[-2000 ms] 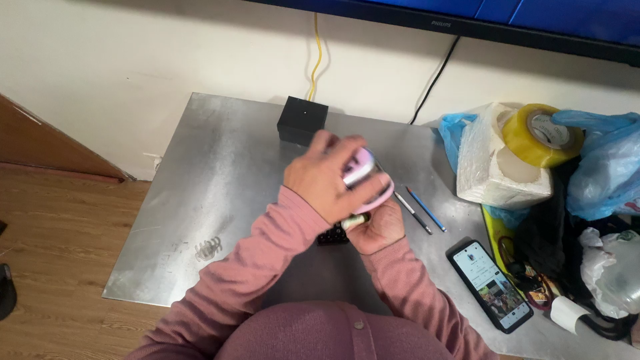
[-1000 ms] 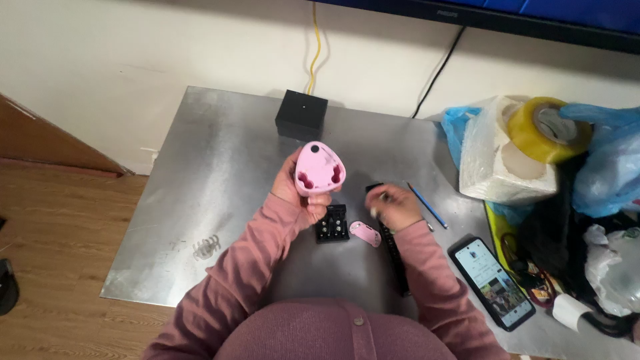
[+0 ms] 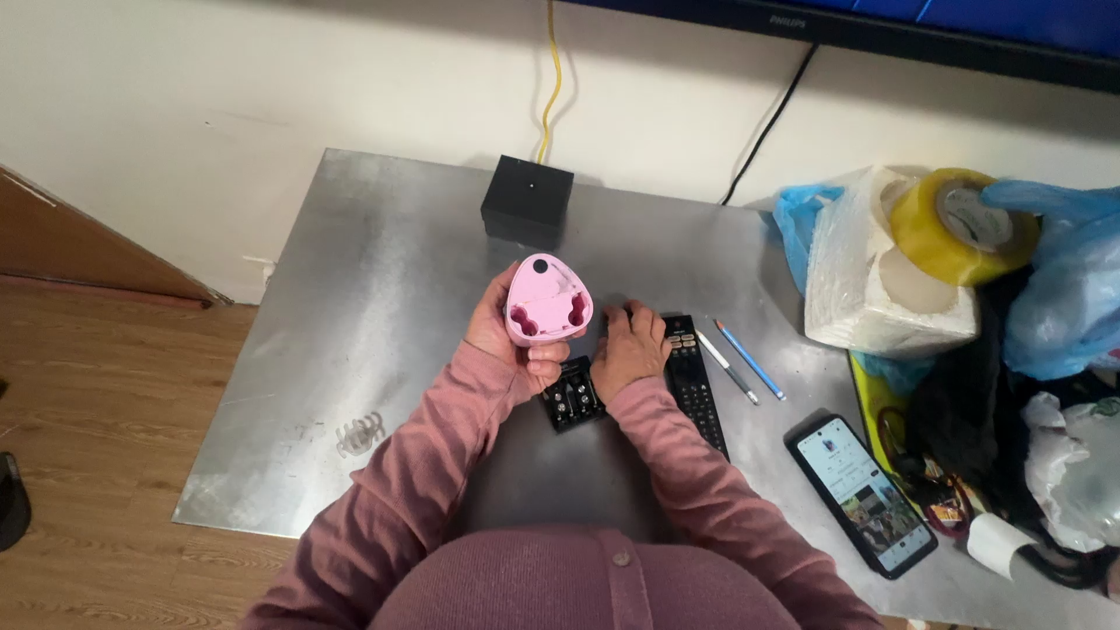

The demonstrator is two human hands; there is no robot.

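Observation:
My left hand (image 3: 503, 328) holds a pink plastic device (image 3: 549, 302), its underside turned up, with hollow recesses showing and a round black spot at its narrow end. My right hand (image 3: 632, 343) lies palm down on the metal table, just left of a black remote control (image 3: 694, 385); whether anything is beneath its fingers is hidden. Between my wrists lies a black battery charger (image 3: 573, 398) with silvery contacts, partly covered by the hands. The small pink cover seen earlier is not visible.
A black box (image 3: 527, 197) stands at the back of the metal table (image 3: 350, 289). Right of the remote lie a white pencil (image 3: 726, 366), a blue pencil (image 3: 751, 360) and a smartphone (image 3: 862, 499). Wrapped paper rolls (image 3: 875, 280), yellow tape (image 3: 967, 227) and plastic bags (image 3: 1072, 289) crowd the right side.
Two seconds ago both hands were together at the pink device. The right hand has since moved away and come down onto the table, where a small pink cover showed one second ago.

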